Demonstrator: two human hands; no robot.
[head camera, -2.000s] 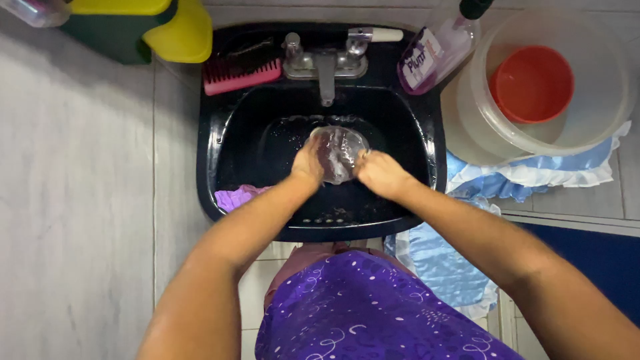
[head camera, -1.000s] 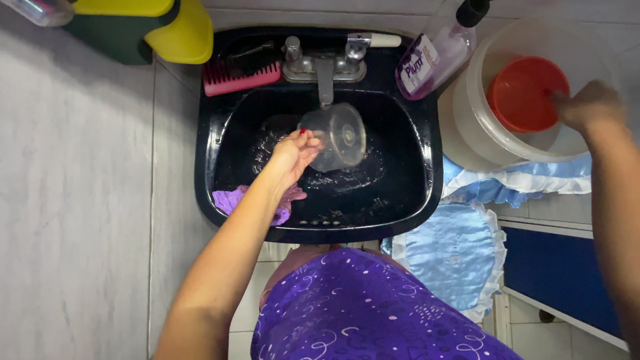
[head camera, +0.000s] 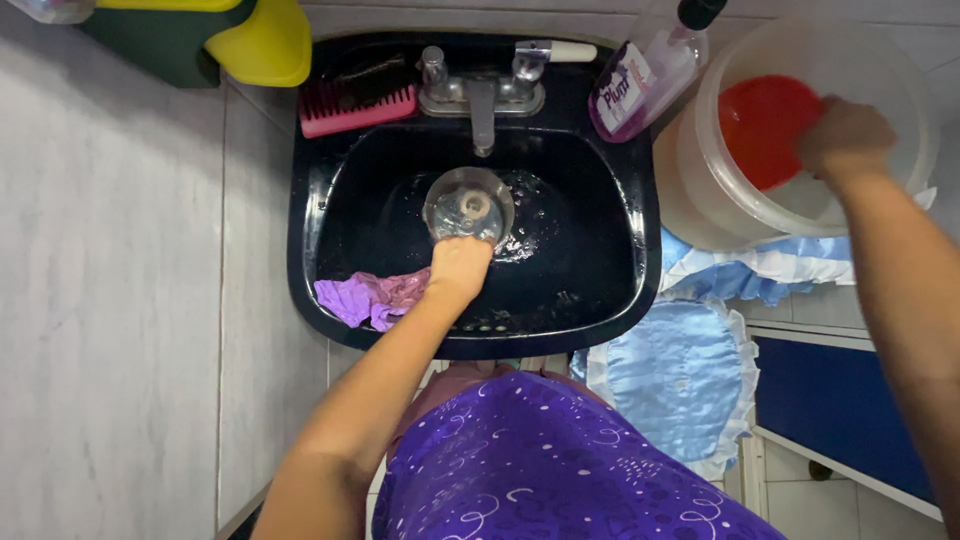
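My left hand (head camera: 463, 268) grips the near rim of a clear round container (head camera: 470, 202) in the black sink basin (head camera: 570, 292), below the faucet (head camera: 483, 112). At the right, my right hand (head camera: 851, 139), somewhat blurred, holds the edge of a red plastic bowl (head camera: 769, 131) inside a large translucent bucket (head camera: 720, 165). A wet purple and pink cloth (head camera: 367, 296) lies at the basin's left front, close to my left wrist. Wet patches shine on the basin floor around the clear container.
A pink comb (head camera: 360, 112) lies on the sink's back left ledge, below a yellow and green container (head camera: 259, 45). A bottle of purple liquid (head camera: 649, 75) stands at the back right corner. A blue ruffled satin cover (head camera: 675, 375) is right of the sink's front.
My right hand has left the clear container and gone right to the red bowl in the bucket. The clear container, tilted in my left hand a second ago, is now lower in the basin.
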